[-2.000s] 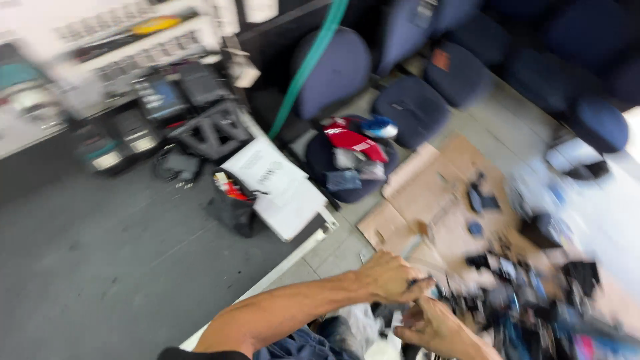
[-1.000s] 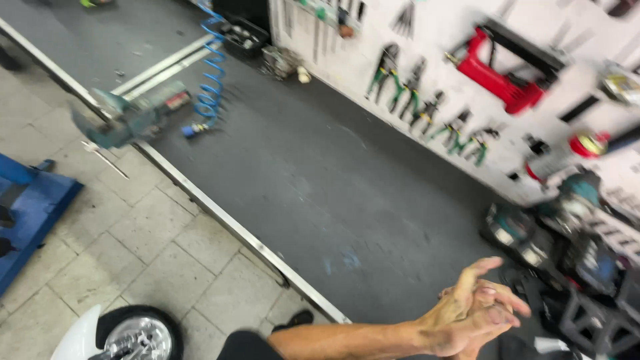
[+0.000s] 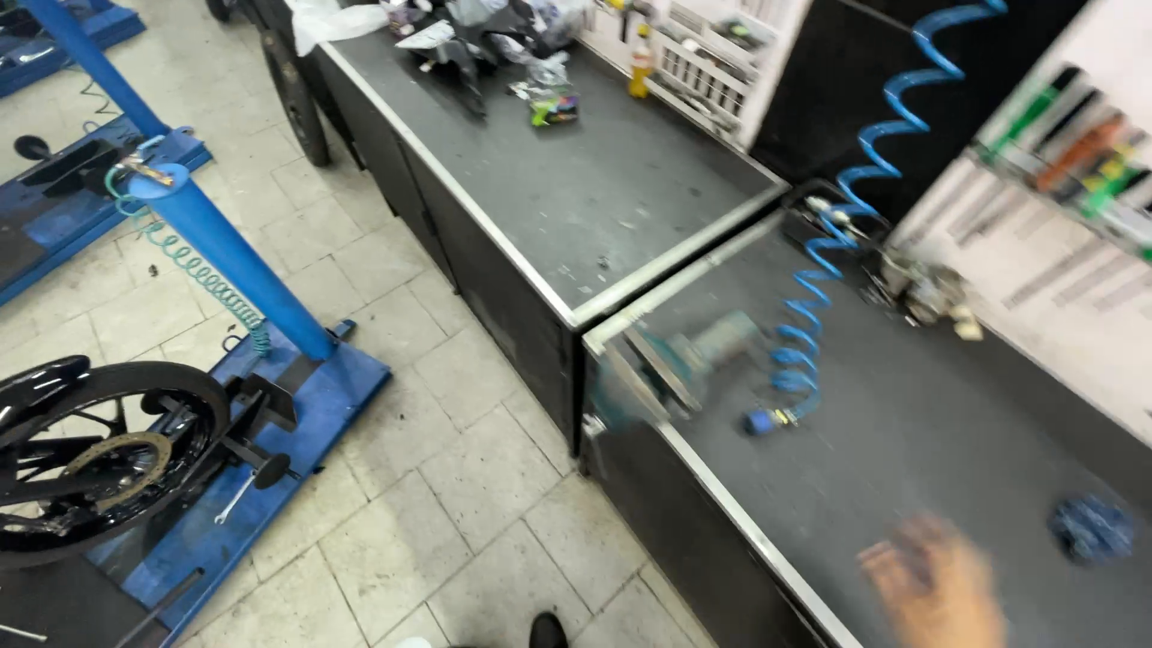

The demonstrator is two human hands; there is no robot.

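Blurred by motion, my right hand (image 3: 936,580) is over the grey workbench top (image 3: 864,468) at the lower right. Its fingers look apart and nothing shows in them. To the right of the hand, a crumpled dark-blue bundle (image 3: 1092,528) lies on the bench, too blurred to name exactly. A green bench vise (image 3: 675,364) is mounted at the bench corner, farther off to the left. Beside the vise hangs a coiled blue air hose (image 3: 796,351), its end fitting (image 3: 765,421) on the bench top. My left hand is out of view.
A second workbench (image 3: 576,207) continues beyond, with plastic bags (image 3: 486,36), a green packet (image 3: 553,110) and a yellow bottle (image 3: 641,63). At left, a blue motorcycle lift (image 3: 315,396) stands beside a black wheel (image 3: 108,459). Tools hang on the right wall panel (image 3: 1062,216).
The view has swung far along the bench. My hands, together one second ago, are no longer seen together; only one shows. The dark-blue bundle is now seen on the bench.
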